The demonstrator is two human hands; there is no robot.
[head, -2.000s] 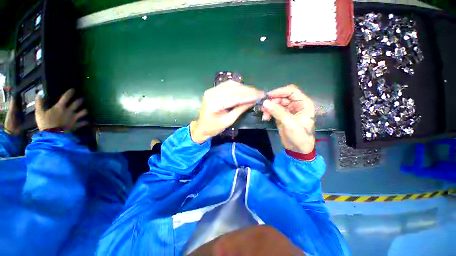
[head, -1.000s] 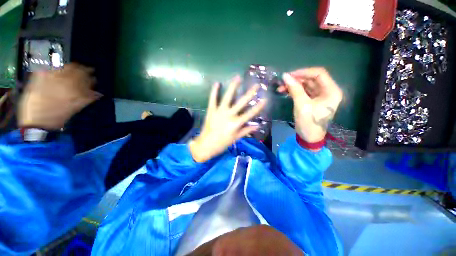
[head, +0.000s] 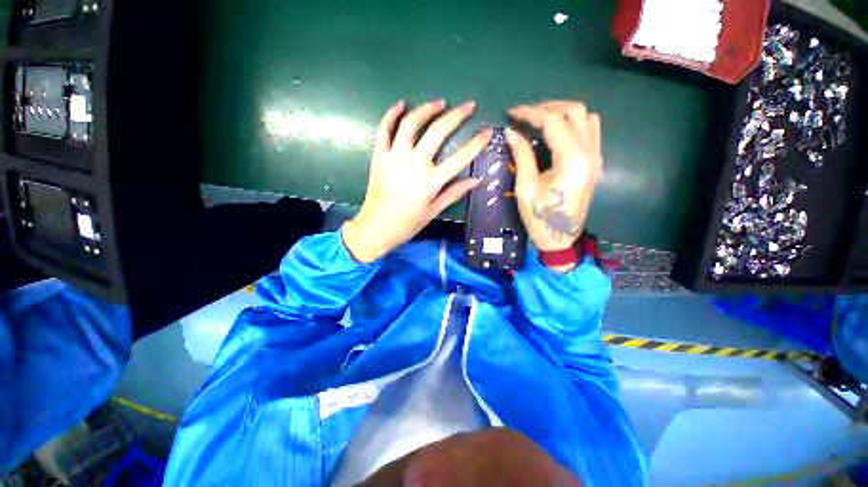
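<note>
A black phone housing (head: 493, 214) lies lengthwise in front of me, its near end over the bench edge, with a pale square near that end and white and orange marks along it. My left hand (head: 415, 171) has its fingers spread, with thumb and index fingertip touching the housing's left side and far end. My right hand (head: 560, 162) has its fingertips at the far end, around a small shiny component (head: 497, 139). The fingers partly hide it, and I cannot tell if it is seated.
A black component tray (head: 700, 257) with a glittering heap (head: 776, 171) stands at the right. A red bin (head: 747, 43) with white contents is beyond my right hand. A black housing tray (head: 124, 204) with housings is at the left. Another person's blue sleeve (head: 62, 357) is at lower left.
The view has shifted right. My left hand has moved up to the housing's far end, and my right hand has come left onto it. The other person's hand has left the housing tray.
</note>
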